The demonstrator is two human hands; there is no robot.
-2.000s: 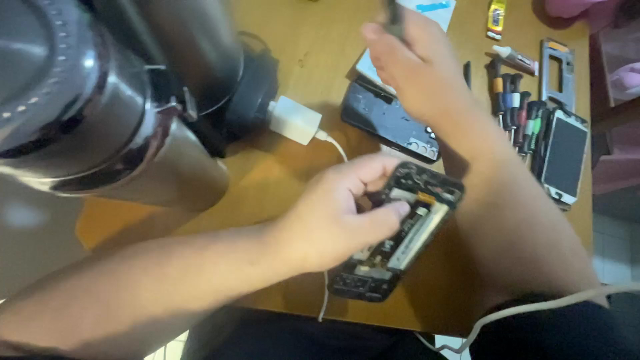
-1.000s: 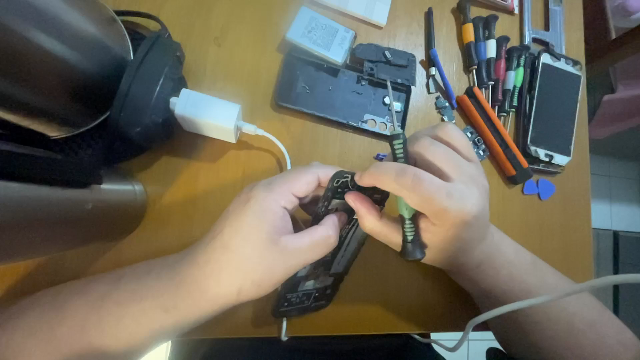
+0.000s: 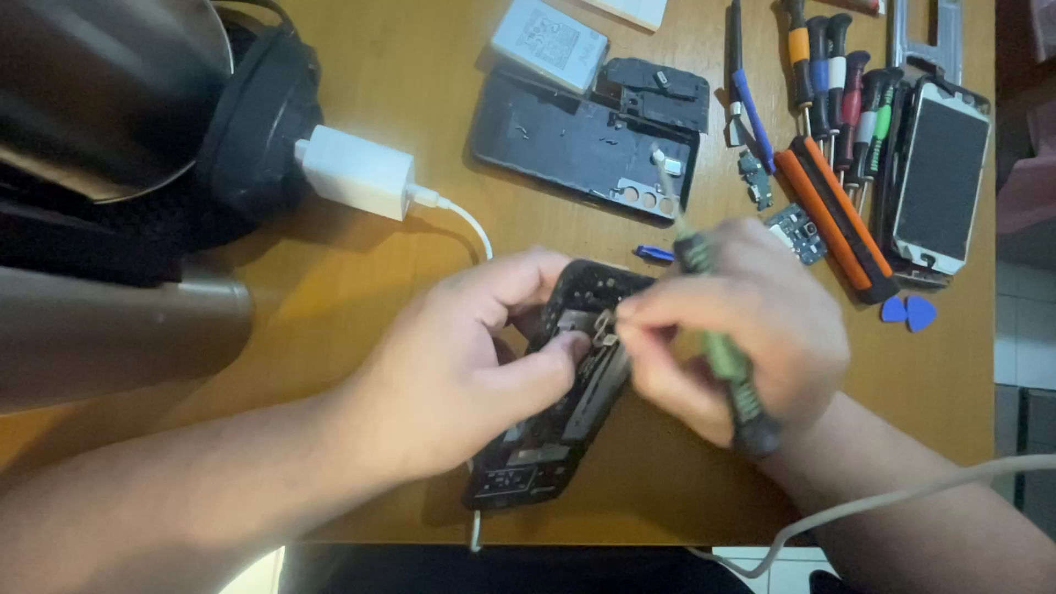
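Note:
My left hand (image 3: pixel 487 363) grips an opened smartphone frame (image 3: pixel 528 478) by its sides, the thumb on its exposed inside. The frame is tilted, its far end towards the right. My right hand (image 3: pixel 742 330) holds a green and black screwdriver (image 3: pixel 726 359) across the palm, its blurred shaft pointing away from me. Thumb and forefinger of that hand are pinched at a small flex part (image 3: pixel 606 327) near the frame's upper end; the fingertips partly hide it. Beyond the hands lies a dark phone back cover (image 3: pixel 561 136), with a phone battery (image 3: pixel 550 43) and a black plastic inner cover (image 3: pixel 660 87) resting at its edge.
Several precision screwdrivers (image 3: pixel 850 99), an orange and black tool (image 3: pixel 837 219) and another phone (image 3: pixel 945 177) lie at right. Small circuit boards (image 3: pixel 796 233) and blue picks (image 3: pixel 920 314) are nearby. A white charger (image 3: pixel 359 172) with cable and large metal vessels (image 3: pixel 99 82) stand left.
Two seconds ago my right hand was raised away from the phone; now it is at its upper end. Since one second ago its fingertips have moved slightly off the frame's edge, pinching the flex part.

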